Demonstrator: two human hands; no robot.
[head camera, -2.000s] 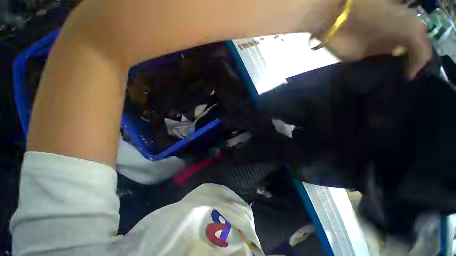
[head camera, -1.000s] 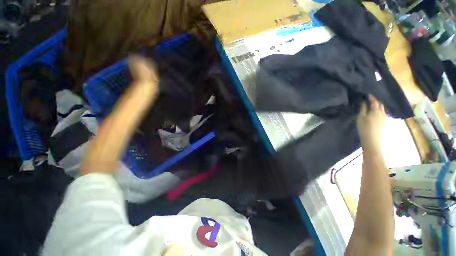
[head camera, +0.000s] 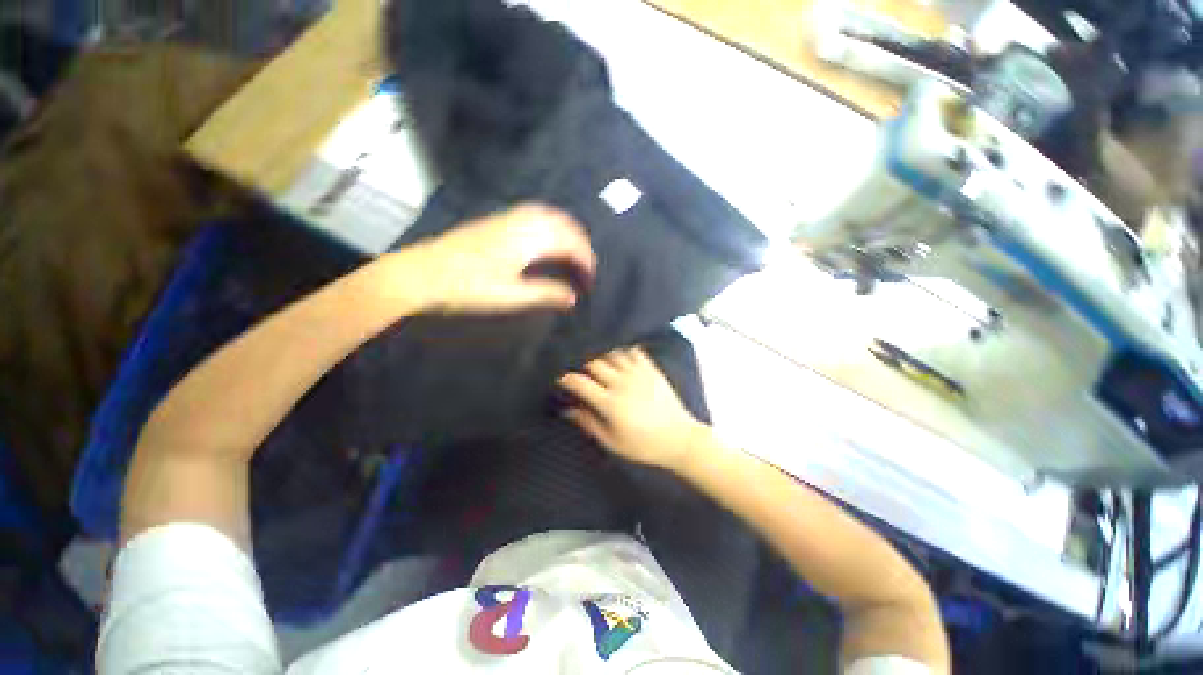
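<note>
A large black fabric panel (head camera: 528, 145) lies over the table left of the needle and hangs over the front edge towards my lap. A small white square (head camera: 620, 197) shows on it. My left hand (head camera: 508, 261) is over the middle of the panel, slightly blurred, fingers curled; whether it grips cloth I cannot tell. My right hand (head camera: 633, 402) is lower and nearer me, its fingertips on the black cloth near the table's front edge; whether they pinch it is unclear. The sewing machine head (head camera: 1016, 237) stands at the right, and the panel's pointed corner reaches towards its needle area.
Black and yellow thread snips (head camera: 920, 368) lie on the machine bed right of the needle. A blue crate (head camera: 145, 382) stands below the table at left. Brown cloth (head camera: 92, 185) is heaped beyond it. The table's ruler strip (head camera: 897, 481) runs along the front edge.
The view has swung right, bringing in the machine head. My left hand has come from over the crate onto the black fabric. My right hand is now nearer my body, at the fabric's lower part.
</note>
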